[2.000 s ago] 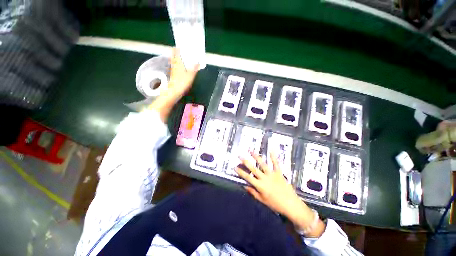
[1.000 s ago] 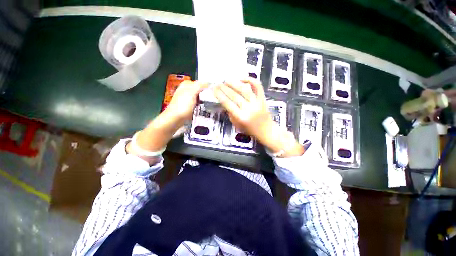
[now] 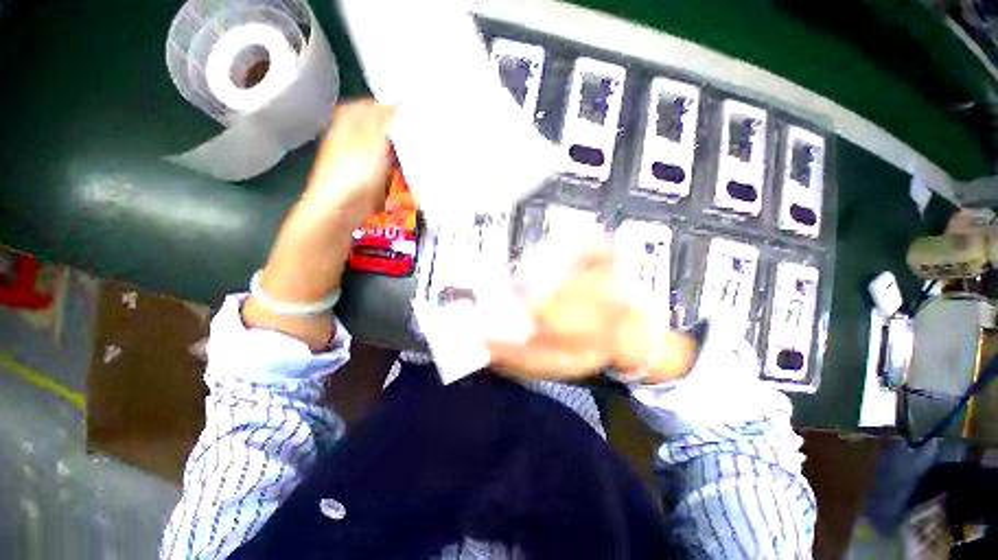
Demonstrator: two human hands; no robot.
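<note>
A long white label strip [image 3: 454, 109] hangs over the left end of a clear blister tray [image 3: 681, 208]. My left hand [image 3: 356, 153] holds the strip near its left edge. My right hand [image 3: 580, 312] is blurred over the tray's front row, at the strip's lower end; whether it grips the strip is unclear. The tray holds two rows of white device housings [image 3: 670, 137] with dark oval windows. The strip and my right hand hide part of the left housings. Any single label at my fingertips is too blurred to see.
A translucent label roll [image 3: 250, 71] lies at the upper left. A red-orange lit smartphone [image 3: 383, 249] lies left of the tray, partly under my left hand. At the right are a grey-white device on a white card [image 3: 879, 383] and a cream bottle [image 3: 947, 254]. The green conveyor [image 3: 755, 49] runs behind.
My right hand has moved from the strip's edge beside my left hand toward the tray's front row and blurred. The strip now bends downward over the tray's left end. The view has shifted.
</note>
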